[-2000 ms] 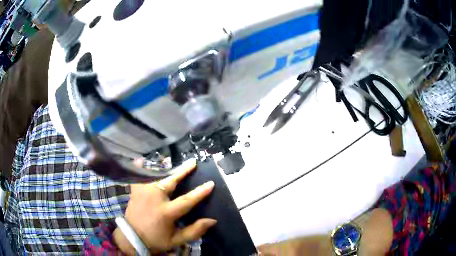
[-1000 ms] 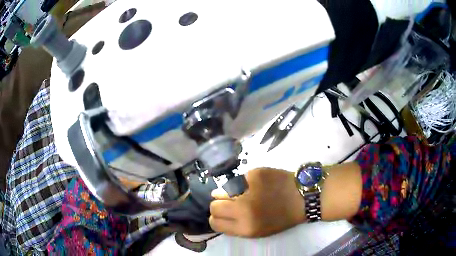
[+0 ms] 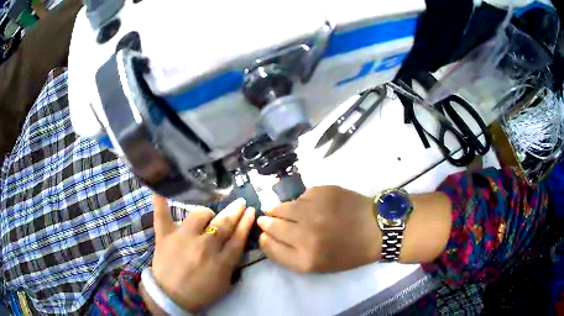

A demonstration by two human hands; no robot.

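Note:
The white sewing machine head (image 3: 216, 43) with a blue stripe fills the top middle. My left hand (image 3: 201, 253), with a ring and a pale bangle, lies on the dark band (image 3: 250, 237), fingertips just in front of the presser foot (image 3: 241, 179). My right hand (image 3: 315, 231), with a watch, is beside it with fingers curled in at the band's right edge, touching or nearly touching the left fingertips. Whether its fingers pinch the band is hidden. Plaid fabric (image 3: 68, 228) spreads at the left, partly under my left hand.
Thread snips (image 3: 349, 123) and black-handled shears (image 3: 464, 136) lie right of the needle area. White cords (image 3: 532, 133) fill a box at the right edge. A clear plastic bag (image 3: 482, 62) hangs by the machine arm. A ruler-marked table edge (image 3: 396, 296) is at the bottom.
My left hand, hidden behind the machine head a second ago, is back in view on the band. My right hand stays near the foot. The camera view has shifted, and more plaid fabric shows.

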